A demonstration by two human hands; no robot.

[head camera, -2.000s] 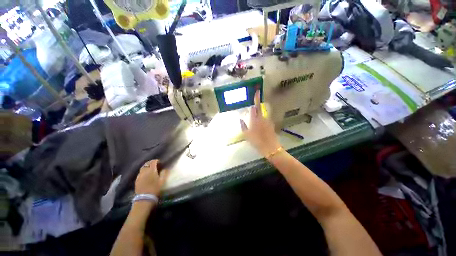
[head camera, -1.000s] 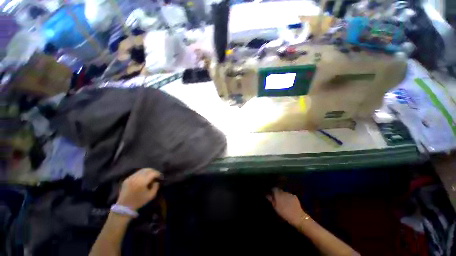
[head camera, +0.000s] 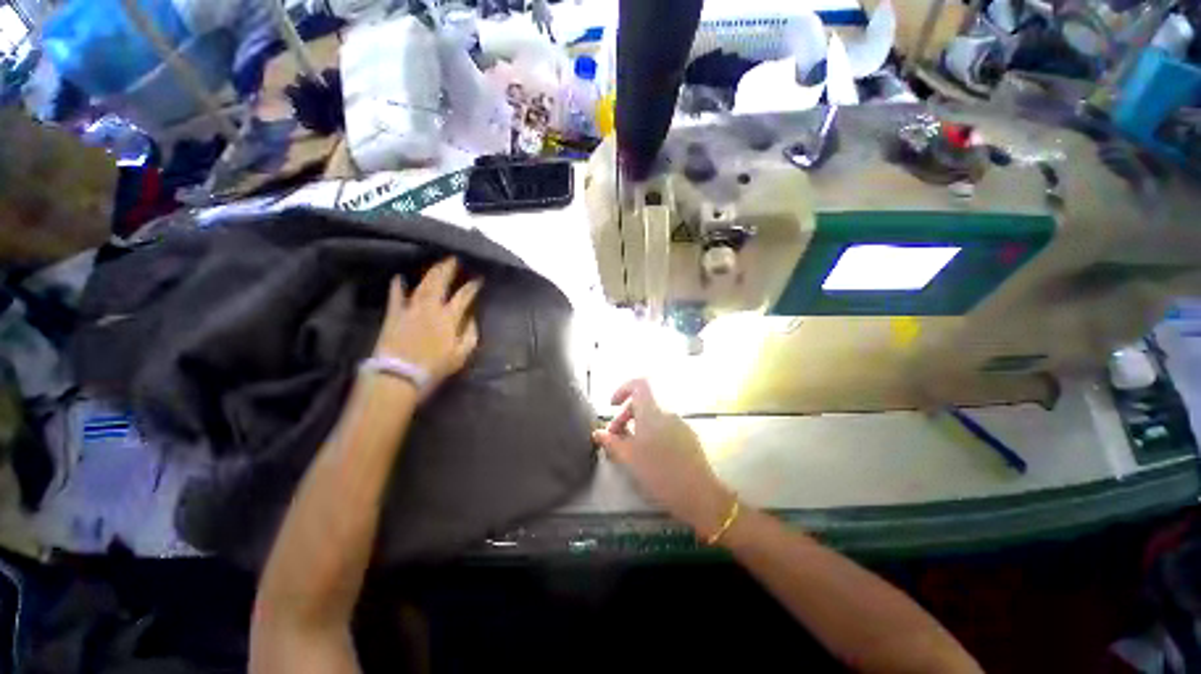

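Observation:
A large dark grey-brown garment piece (head camera: 507, 454) lies bunched on the left of the white machine table, its right edge near the needle area. My left hand (head camera: 432, 320) lies on top of the cloth with its fingers spread. My right hand (head camera: 648, 445) is at the cloth's right edge, below the lamp-lit needle area (head camera: 685, 329); its thumb and finger are close together, and whether they pinch the edge is unclear. The cream sewing machine (head camera: 777, 362) has a green control panel (head camera: 803, 267) with a bright white screen.
A black phone (head camera: 519, 184) lies behind the cloth. A small dark blue tool (head camera: 985, 440) lies on the table right of the needle. White bags (head camera: 390, 95) and other clutter stand behind. The green table edge (head camera: 909, 527) runs along the front.
The view has moved closer to the needle area. My left hand has moved from the cloth's front edge onto its top. My right hand has risen from below the table to the cloth's right edge.

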